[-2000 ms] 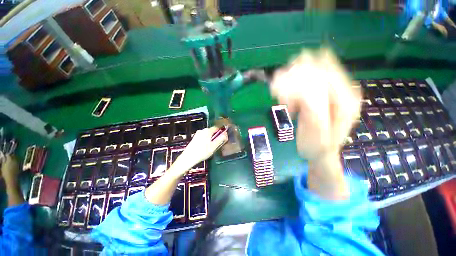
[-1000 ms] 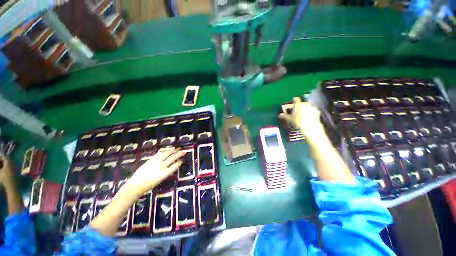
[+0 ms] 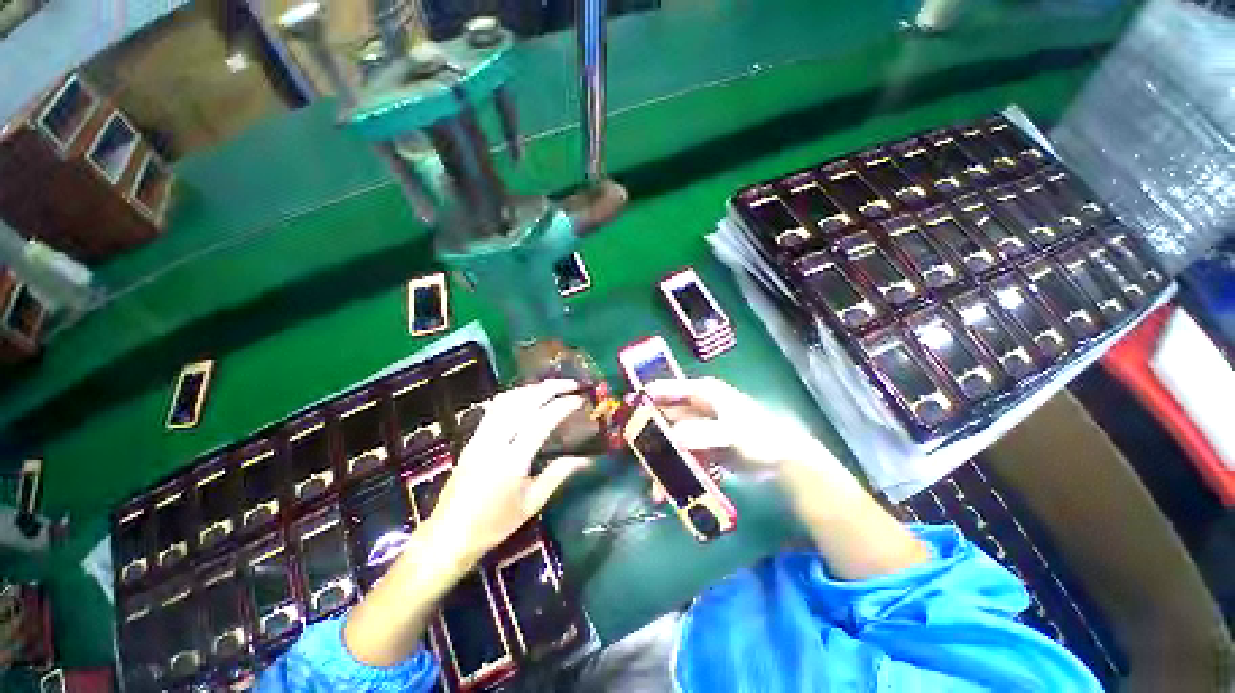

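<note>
My right hand is in front of the press, its fingers on the upper end of a red-and-gold phone, held tilted with its dark screen up. My left hand is beside it, palm down, fingertips at a small red-and-gold part; whether it grips this part is unclear. The green hand press stands behind the left hand, its steel lever upright. The brown fixture is mostly hidden by my left hand. A phone stack is partly hidden by my right hand and the held phone.
The left tray of phones lies under my left forearm. The right tray sits raised on stacked trays. A short phone stack and loose phones lie beyond. A thin silvery tool lies on the bench.
My right hand has come from the short stack to the centre and now holds a phone. My left hand has moved from the left tray toward the fixture. The view has turned right.
</note>
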